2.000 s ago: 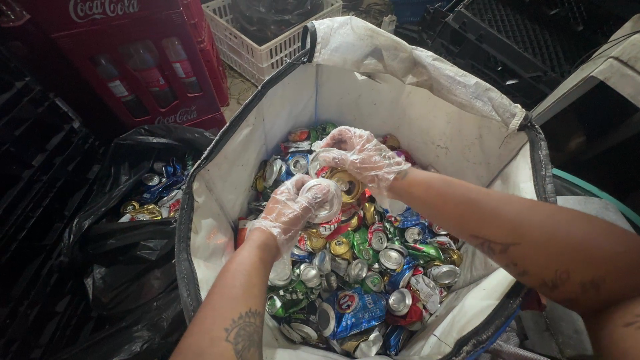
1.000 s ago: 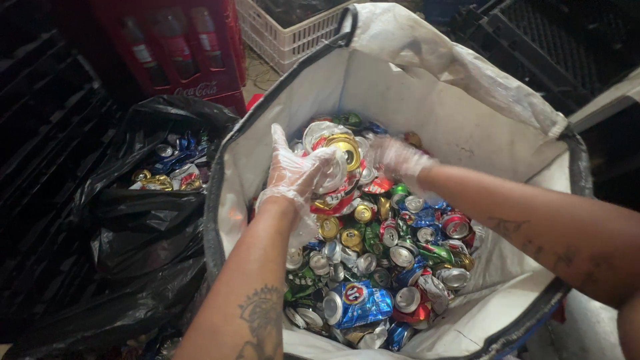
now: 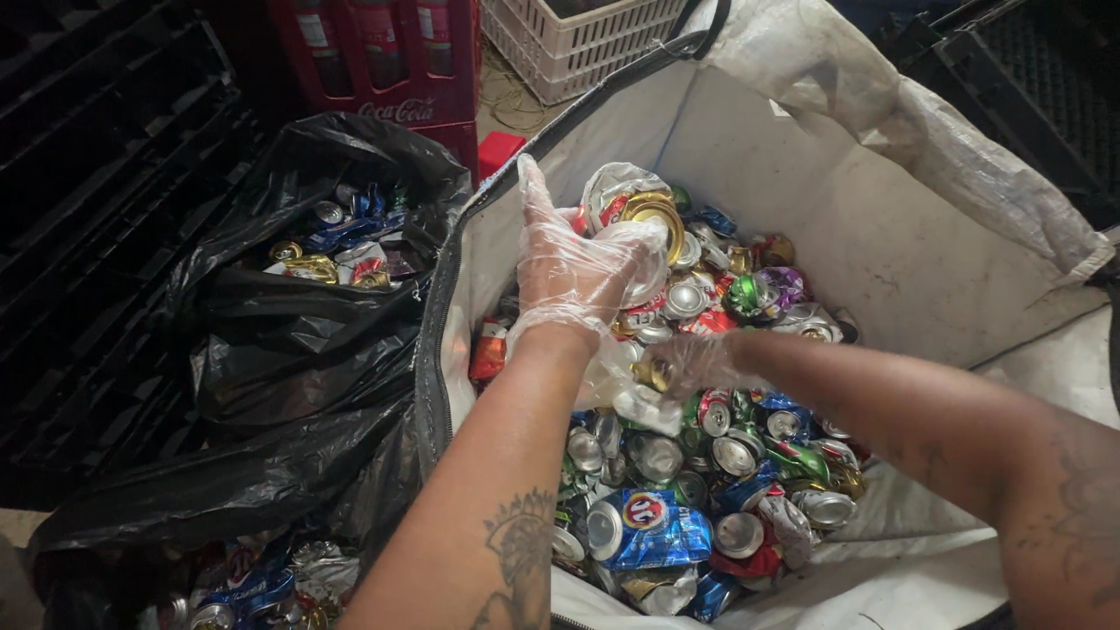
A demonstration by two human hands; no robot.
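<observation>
A large white woven bag (image 3: 875, 236) with a dark zippered rim holds a heap of crushed drink cans (image 3: 656, 455). My left hand (image 3: 582, 262), in a clear plastic glove, grips several flattened cans (image 3: 652, 214), red, white and gold, above the heap's far left part. Its thumb points up. My right hand (image 3: 700, 359), also gloved and somewhat blurred, is low over the middle of the heap, its fingers at a small gold can (image 3: 652, 369); whether they grip it is unclear. A crushed blue can (image 3: 665, 529) lies near the front.
To the left, black plastic bags (image 3: 297, 324) hold more crushed cans (image 3: 350, 236). Behind them stands a red Coca-Cola crate (image 3: 402, 105) with bottles. A white slotted plastic crate (image 3: 577, 52) is beyond the bag's rim. Dark slatted crates (image 3: 96, 219) line the far left; others stand at the upper right.
My right hand has left the cans at my left hand and moved down to the middle of the heap. The left hand still holds its crushed cans. The view has shifted left.
</observation>
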